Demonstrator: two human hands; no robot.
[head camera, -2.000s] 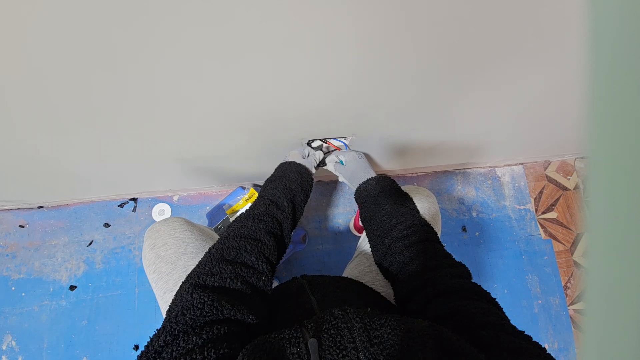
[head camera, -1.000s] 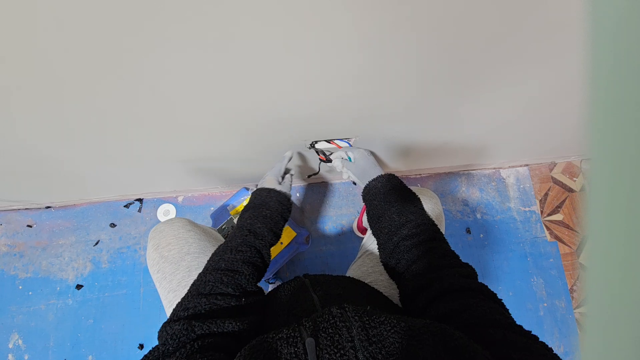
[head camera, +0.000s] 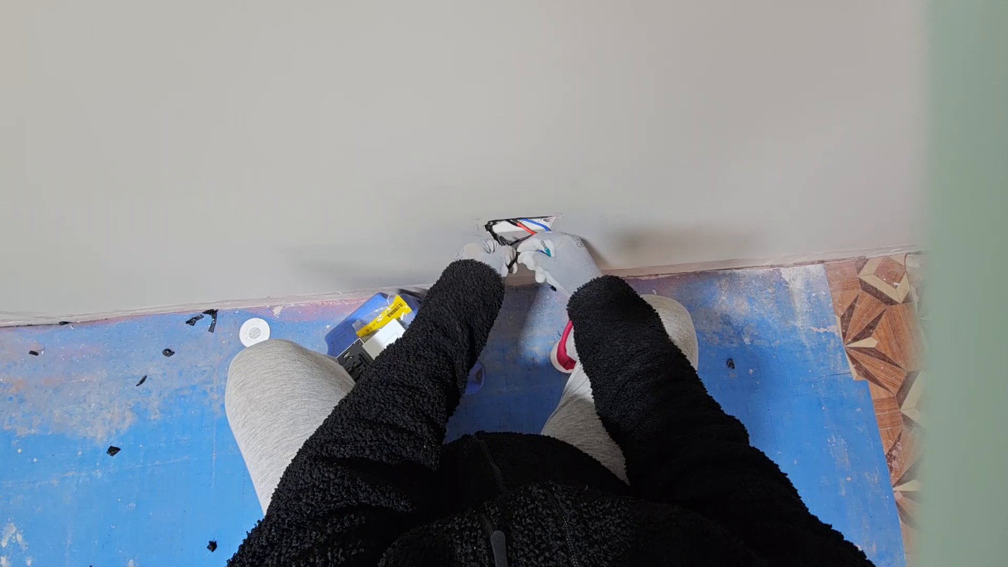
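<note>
A rectangular electrical wall box (head camera: 512, 226) is recessed low in the pale wall, with black, red and blue insulated wires (head camera: 523, 229) inside it. Just below its left part, my left hand (head camera: 490, 253), in a light glove, has its fingers closed on a black wire (head camera: 513, 260). My right hand (head camera: 561, 258), gloved too, is at the box's lower right, fingers bent near the same wire. A small teal thing (head camera: 546, 248) shows between its fingers; whether it is a tool cannot be told.
Blue sheeting (head camera: 102, 488) covers the floor, with black scraps (head camera: 211, 320) and a white roll (head camera: 254, 332) on the left. A blue container (head camera: 346, 332) with a yellow packet (head camera: 384, 314) stands by my left knee. Patterned wood flooring (head camera: 882, 331) shows at right.
My left hand was beside the box and apart from the wires a second ago; it has moved right, back to the wire by my right hand.
</note>
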